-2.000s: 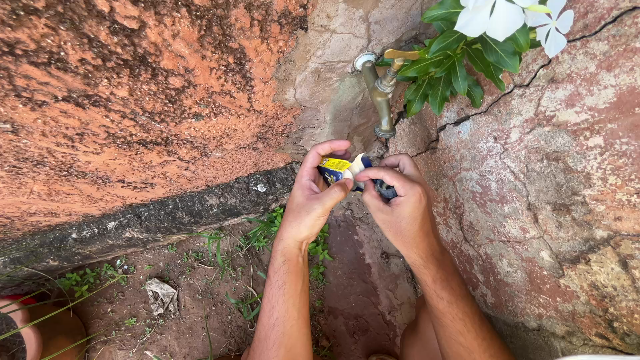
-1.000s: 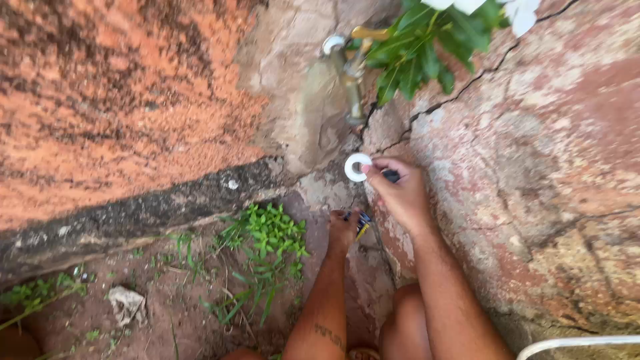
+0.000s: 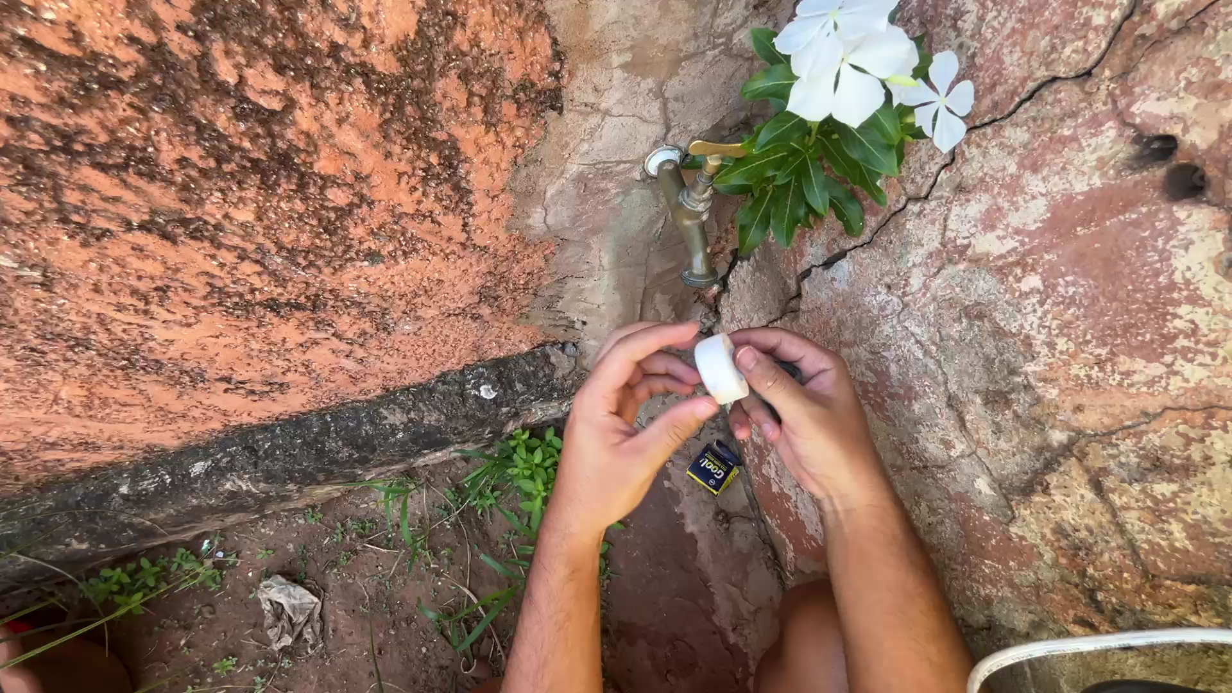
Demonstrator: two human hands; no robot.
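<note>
A roll of white tape point(image 3: 720, 369) is pinched between the thumb and fingers of my right hand point(image 3: 804, 409). A dark object point(image 3: 791, 370), mostly hidden by the fingers, is also in that hand. My left hand point(image 3: 630, 423) is at the roll's left side with its fingers spread; its thumb tip is close to the roll's lower edge, and I cannot tell whether it touches. Below the hands, a small dark blue and yellow box point(image 3: 713, 468) lies on the ground. Above them a brass tap point(image 3: 689, 221) with a yellowish lever handle point(image 3: 716, 149) sticks out of the wall.
A plant with white flowers point(image 3: 842, 67) grows beside the tap. Rough orange wall point(image 3: 269, 192) rises at left, with a dark ledge point(image 3: 289, 457) at its foot. Weeds point(image 3: 529, 472) and a crumpled scrap point(image 3: 290, 612) are on the soil. A white curved rim point(image 3: 1097, 643) shows at lower right.
The box, held in my hands two seconds ago, now lies on the ground. My left hand has come up from low down to beside the white roll.
</note>
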